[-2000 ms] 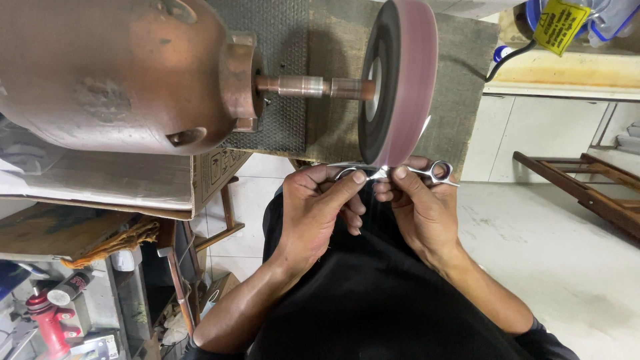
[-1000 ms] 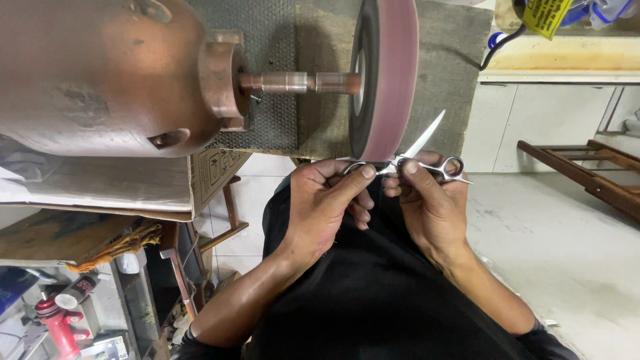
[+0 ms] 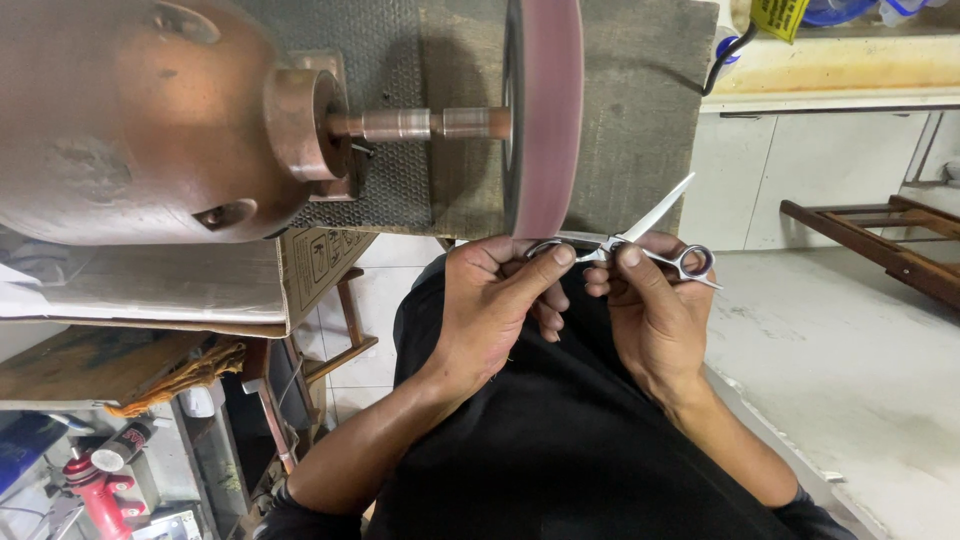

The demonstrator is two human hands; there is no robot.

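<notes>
A pair of metal hairdressing scissors (image 3: 613, 241) is spread wide between my two hands, just below the rim of a mauve abrasive wheel (image 3: 549, 112). My left hand (image 3: 499, 300) pinches the finger ring and shank on the left side. With thumb and fingers, my right hand (image 3: 660, 300) grips near the pivot and the other shank, whose ring (image 3: 695, 261) shows beyond the thumb. One blade points up and right; the other lies level toward the wheel. Whether the metal touches the wheel cannot be told. A shaft (image 3: 420, 124) joins the wheel to a copper-coloured motor (image 3: 135, 120).
The motor stands on a worn board (image 3: 637, 97) with a textured mat. An opened cardboard box (image 3: 315, 274) is at the left, above an orange cloth (image 3: 184, 379) and a red metal tool (image 3: 101, 491). A wooden frame (image 3: 885, 240) stands at the right.
Two seconds ago the scissors' raised blade was mostly hidden behind the wheel; now it shows plainly to the right, pointing up. Both hands keep hold of the scissors.
</notes>
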